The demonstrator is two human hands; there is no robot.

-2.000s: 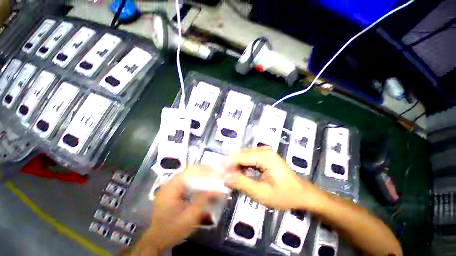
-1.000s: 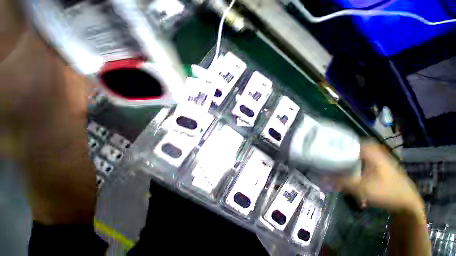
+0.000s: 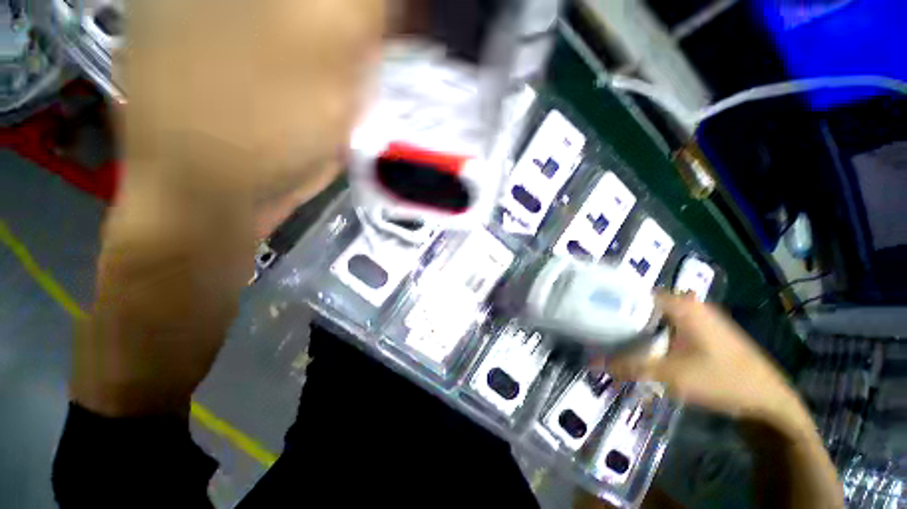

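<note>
My left hand [image 3: 269,109], large and blurred at the upper left, holds a white electronic unit [image 3: 428,119] close to the camera. The unit's black oval window has red above it. My right hand [image 3: 701,353] grips the white barcode scanner [image 3: 587,300] at the right, its rounded head over the tray and pointing left. The clear blister tray [image 3: 517,429] lies tilted in view, with white units in two rows of pockets. One unit [image 3: 502,380] lies in the lower row. The scanner covers part of the tray.
A blue monitor screen [image 3: 845,45] is at the upper right, with a white cable [image 3: 786,91] in front. Stacked clear trays [image 3: 855,398] stand at the right. A red object [image 3: 60,149] and a yellow floor line [image 3: 40,263] show at the left.
Since two seconds ago, my left hand has raised a unit towards the camera and my right hand has taken the scanner. In the last second, the scanner has moved left and the unit right.
</note>
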